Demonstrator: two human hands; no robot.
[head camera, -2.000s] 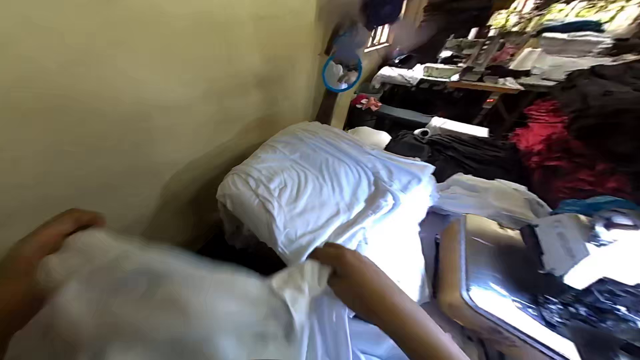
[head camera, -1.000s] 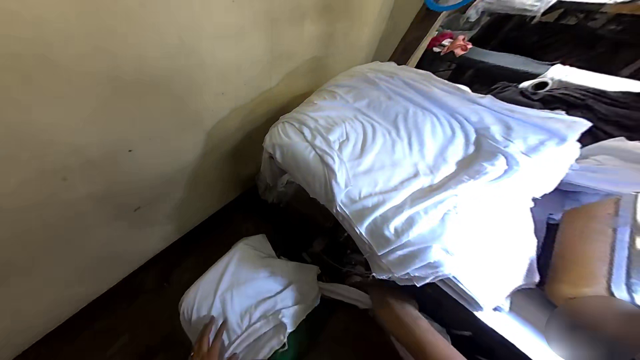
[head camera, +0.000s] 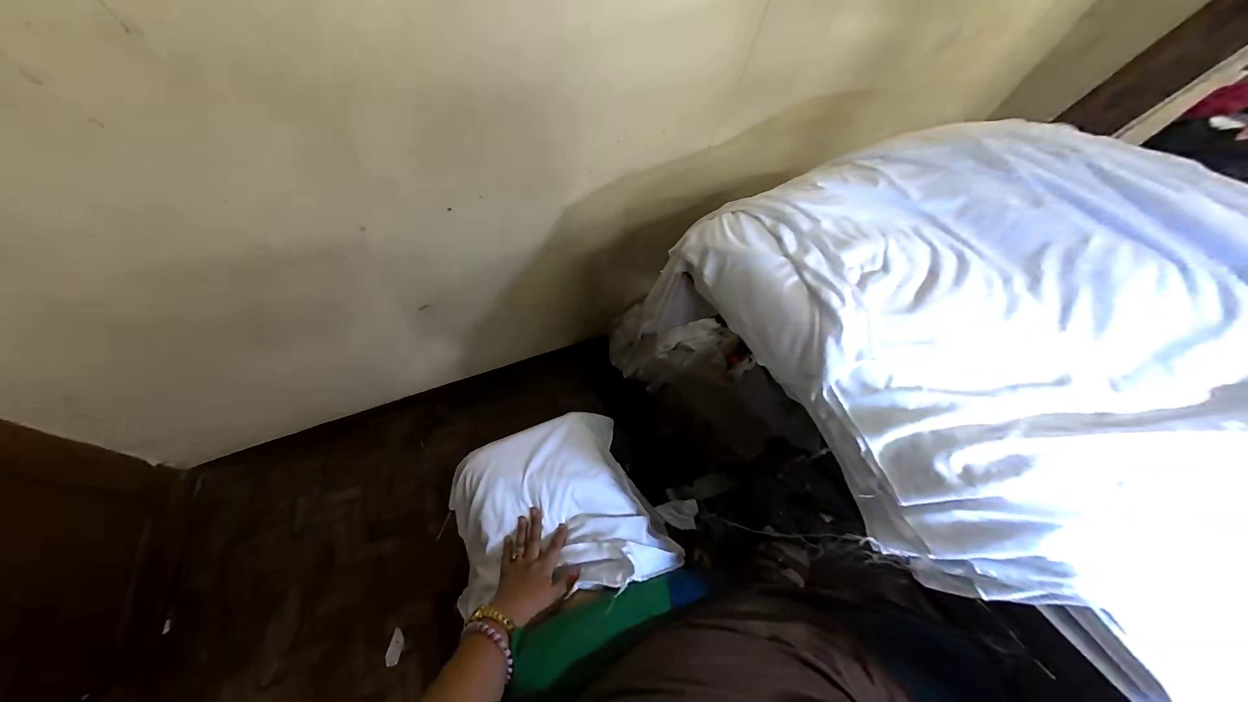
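Note:
My left hand (head camera: 534, 568) rests flat with fingers spread on a white cloth (head camera: 546, 478), which lies draped over something low beside my lap. A ring and two beaded bracelets are on that hand. Green and brown clothing shows just below the cloth. To the right, a large pile of white fabric (head camera: 975, 322) hangs over its support in layers, brightly lit at the lower right. My right hand is out of the frame or hidden.
A plain wall (head camera: 292, 195) runs along the left and back. Dark flooring (head camera: 292, 546) with small scraps lies at lower left. Crumpled clear plastic (head camera: 682, 351) and loose threads sit under the pile's edge. Red and dark cloth (head camera: 1219, 107) shows at the upper right.
The white cloth, held up between both hands two seconds ago, now lies low under my left hand. My right hand has gone from view. The view has turned down and left.

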